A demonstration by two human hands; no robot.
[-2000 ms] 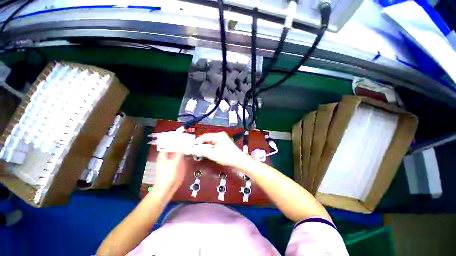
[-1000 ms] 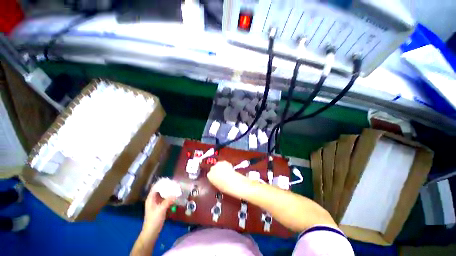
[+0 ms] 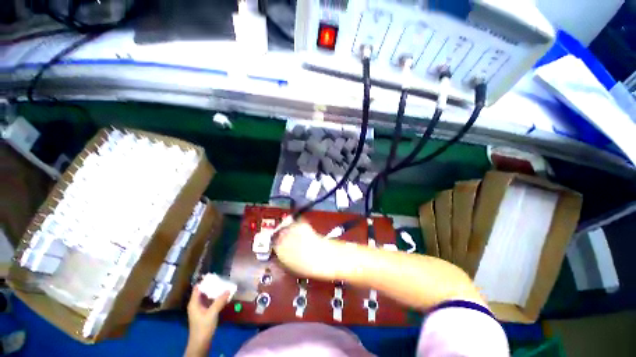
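Observation:
My left hand (image 3: 203,314) holds a white power adapter (image 3: 217,287) beside the left edge of the dark-red test fixture (image 3: 251,263). My right hand (image 3: 294,244) is over the upper left part of the fixture, next to a white socket block (image 3: 263,244) and a white USB lead plug (image 3: 283,224). Its fingers are blurred, and I cannot tell if they hold the plug. Red digits (image 3: 268,223) show at the fixture's top left, and a green light (image 3: 238,307) at its lower left. Round metal clamps (image 3: 300,302) stand in a row along the near half.
A carton of white adapters (image 3: 183,202) is tilted at left, above another carton. A grey pile (image 3: 328,150) lies behind the fixture. Nested brown cartons (image 3: 481,244) stand at right. The tester (image 3: 425,42) sits on the shelf with thick black cables (image 3: 365,104) hanging down.
The adapter in my left hand has moved left and down, off the fixture. My right hand has moved left beside the left socket. The view has shifted.

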